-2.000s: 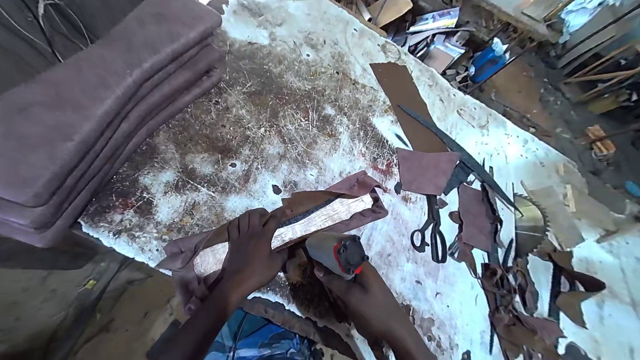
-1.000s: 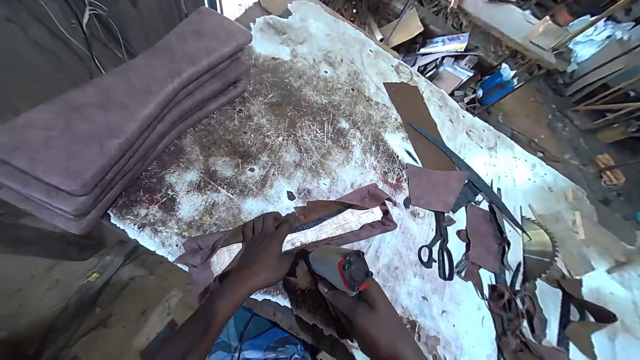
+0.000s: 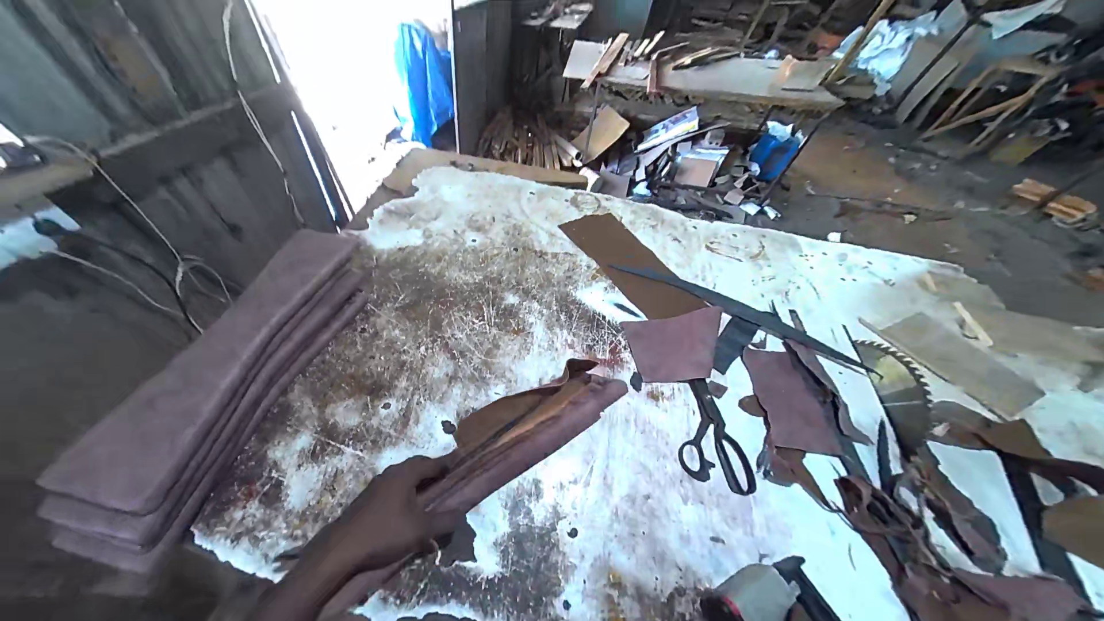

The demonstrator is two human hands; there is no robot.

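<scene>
My left hand [image 3: 392,509] grips a long purplish-brown covered piece [image 3: 535,440], with loose folds of brown material along its upper side, tilted over the worn table. My right hand is out of view. A grey tool with a red and black end [image 3: 750,595] lies at the bottom edge, partly cut off. Black-handled scissors [image 3: 718,448] lie on the table, their blades under a purplish scrap [image 3: 674,347]. Behind that scrap are a brown strip [image 3: 630,263] and a long dark pointed strip [image 3: 750,317].
Several purplish padded panels [image 3: 198,388] are stacked at the left. A toothed circular saw blade [image 3: 897,388] and many scraps [image 3: 957,517] cover the right side of the table. Beyond the table's far edge stand a bench with wood pieces [image 3: 716,82] and a littered floor.
The covered piece, flat on the table before, is now turned and tilted in my left hand. My right hand has left the view, and the grey tool it held is at the bottom edge. The view has risen.
</scene>
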